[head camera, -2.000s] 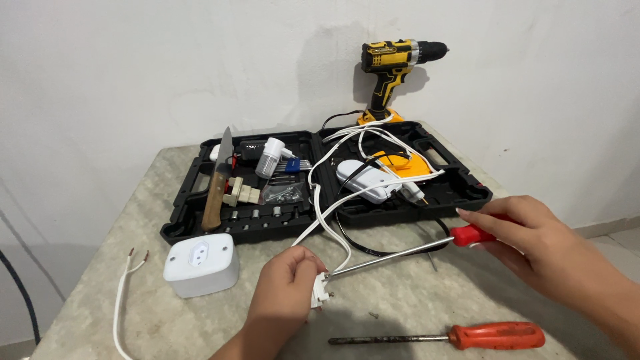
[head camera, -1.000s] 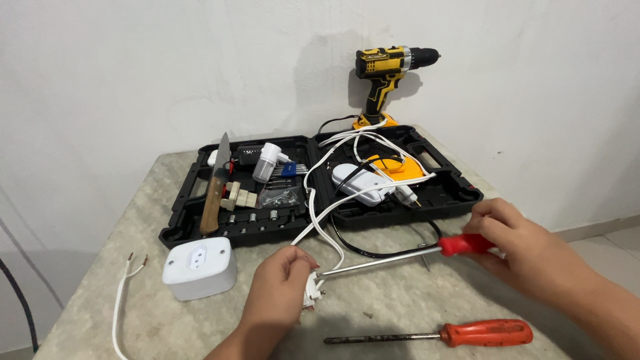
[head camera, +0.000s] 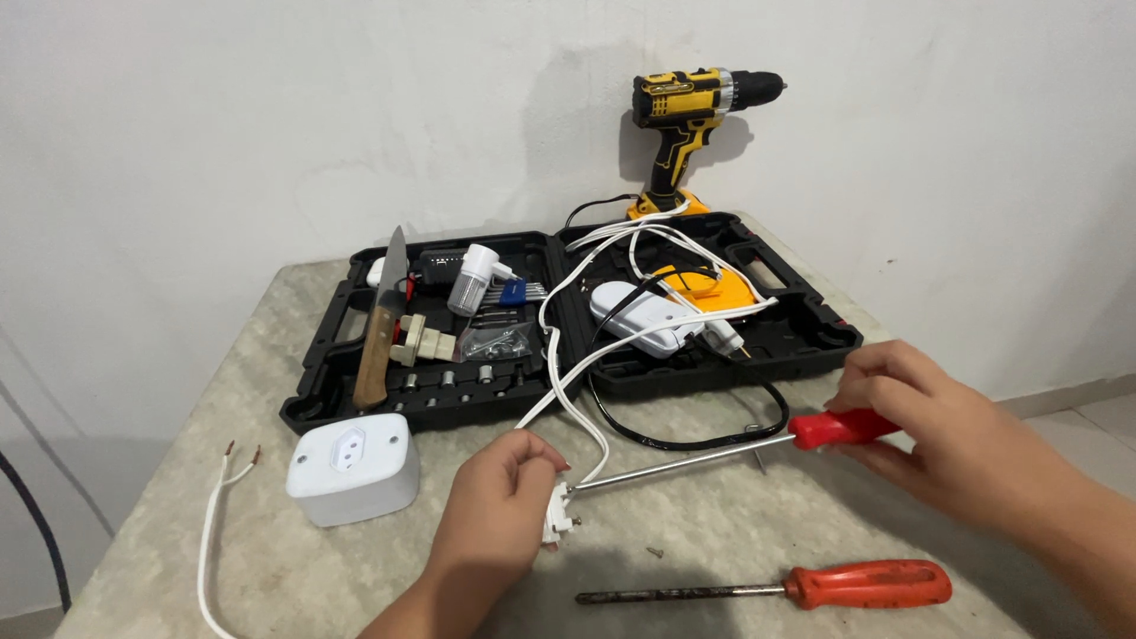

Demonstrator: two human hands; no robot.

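My left hand (head camera: 506, 501) grips a small white plastic electrical fitting (head camera: 557, 516) with screws in its side, low in the middle of the view. A white two-core cable (head camera: 581, 426) runs down to the fitting. My right hand (head camera: 914, 422) holds a screwdriver by its red handle (head camera: 839, 429); the long steel shaft (head camera: 683, 463) slants left and its tip meets a screw on the fitting. A second screwdriver with an orange-red handle (head camera: 870, 586) lies in front of my hands, near a loose screw (head camera: 655, 552).
Behind is an open black tool case (head camera: 568, 390) with a kitchen knife (head camera: 377, 346), hex keys (head camera: 515, 291) and white cable. A yellow-black cordless drill (head camera: 683, 133) stands by the wall. At left are a white surface socket box (head camera: 351, 466) and a stripped white cable (head camera: 209, 541).
Both hands keep their hold on the fitting and the screwdriver, and the tip stays at the fitting. The fingers of my right hand have shifted on the red handle.
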